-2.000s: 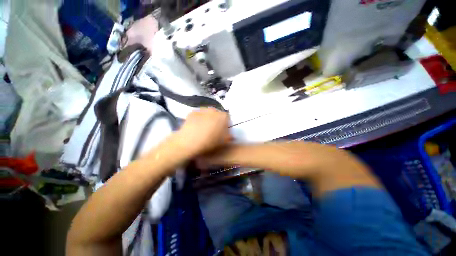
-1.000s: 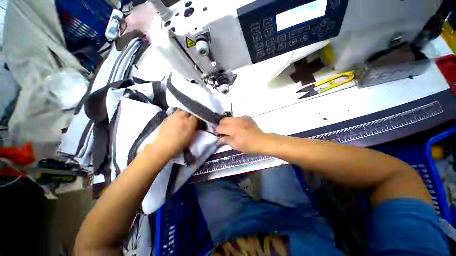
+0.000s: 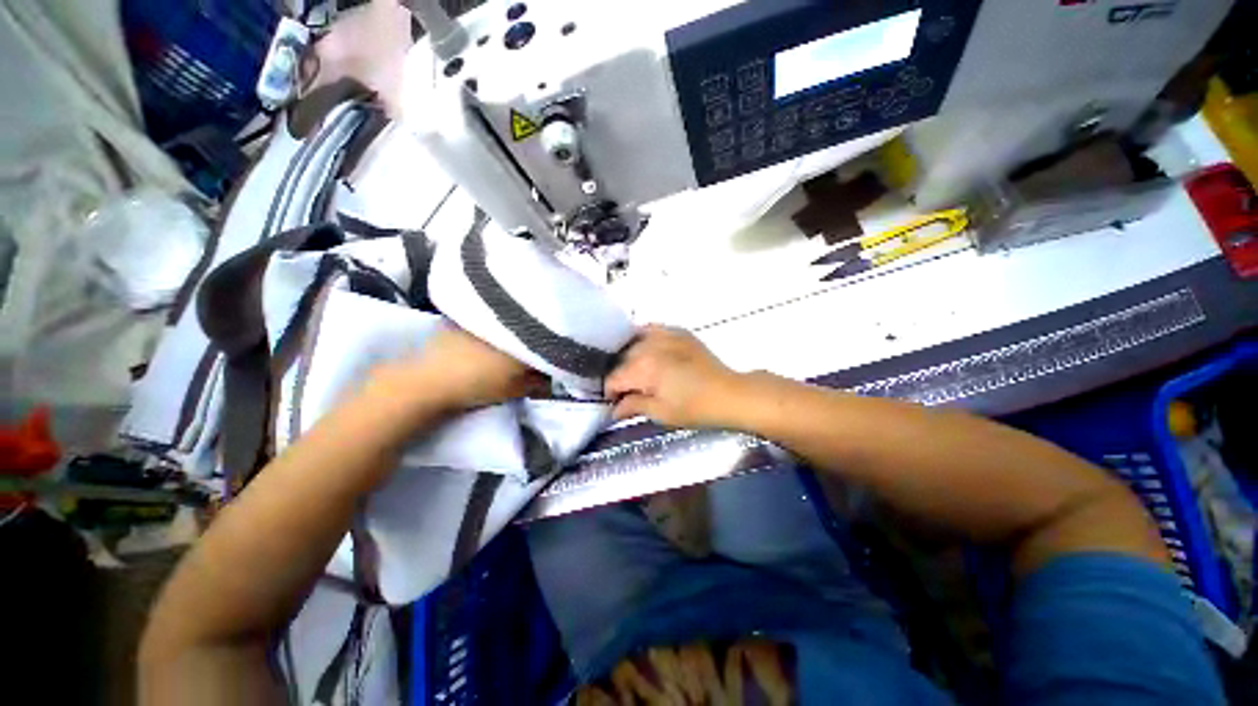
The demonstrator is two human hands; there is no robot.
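The striped garment piece (image 3: 517, 297), white with dark brown-grey stripes, lies heaped left of the needle and hangs over the table's front edge. My right hand (image 3: 669, 379) pinches its edge just in front of the presser foot and needle (image 3: 607, 248). My left hand (image 3: 476, 370) is slightly blurred, and its fingers are hidden in the fabric folds, so its hold is unclear. The fabric edge between my hands is bunched. The white sewing machine (image 3: 607, 83) stands behind, its screen lit.
Yellow-handled thread snips (image 3: 897, 246) lie under the machine arm, beside a small clear box (image 3: 1069, 193). A red item (image 3: 1225, 214) is at the table's right end. A ruler (image 3: 1049, 352) runs along the front edge. Blue baskets (image 3: 1197, 483) stand below. Striped pieces (image 3: 255, 262) are stacked at left.
Since one second ago, my left hand has moved slightly left and lower in the fabric. The garment is spread further left and down. My right hand stays near the same fabric edge.
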